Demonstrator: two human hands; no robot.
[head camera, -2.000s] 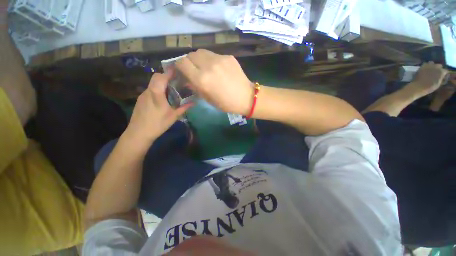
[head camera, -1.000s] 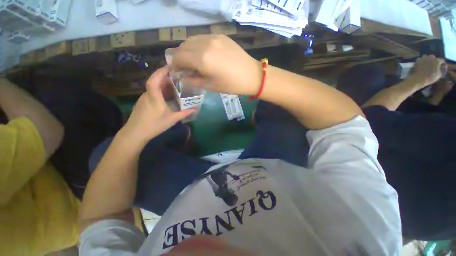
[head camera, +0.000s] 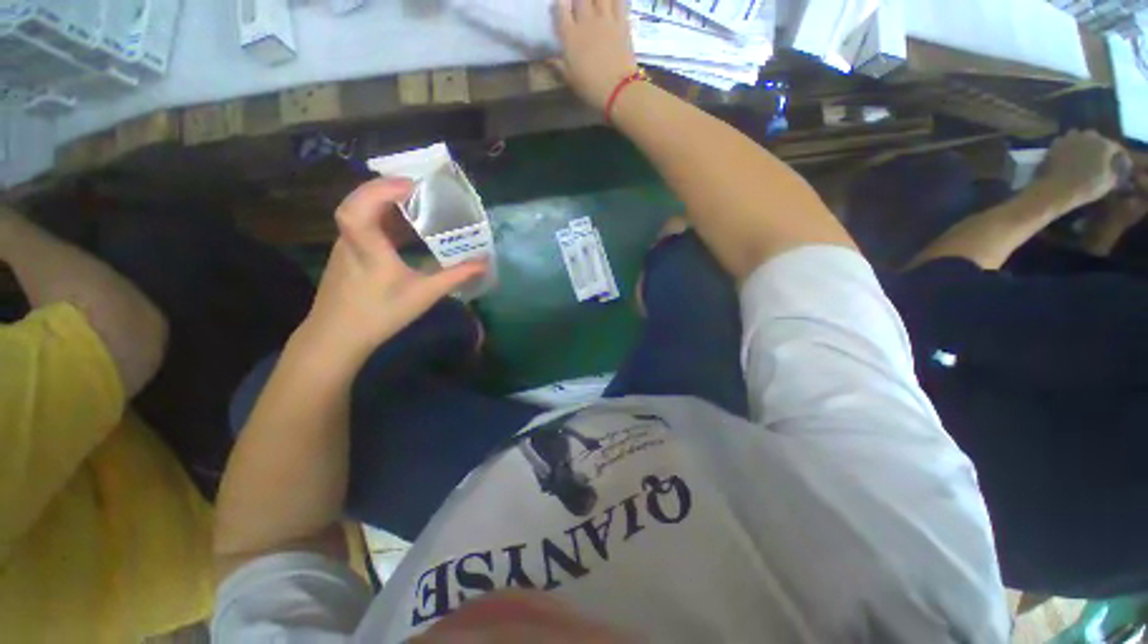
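My left hand grips an open white folding carton with blue print between thumb and fingers, above the green surface. The carton's open end faces up, with a flap raised at its far side. Its inside looks pale; the contents cannot be told. My right hand reaches to the table edge, beside a heap of flat printed sheets and over pale clear material. Whether its fingers hold anything cannot be told. Small printed white pieces lie on the green surface.
White cartons stand on the white-topped table, more at the far left and right. The pallet edge runs below. A person in yellow sits left; a person in dark clothes sits right.
My right hand has left the carton and moved up and right to the table. My left hand still holds the carton, now showing its open end. The printed pieces on the green are more fully visible.
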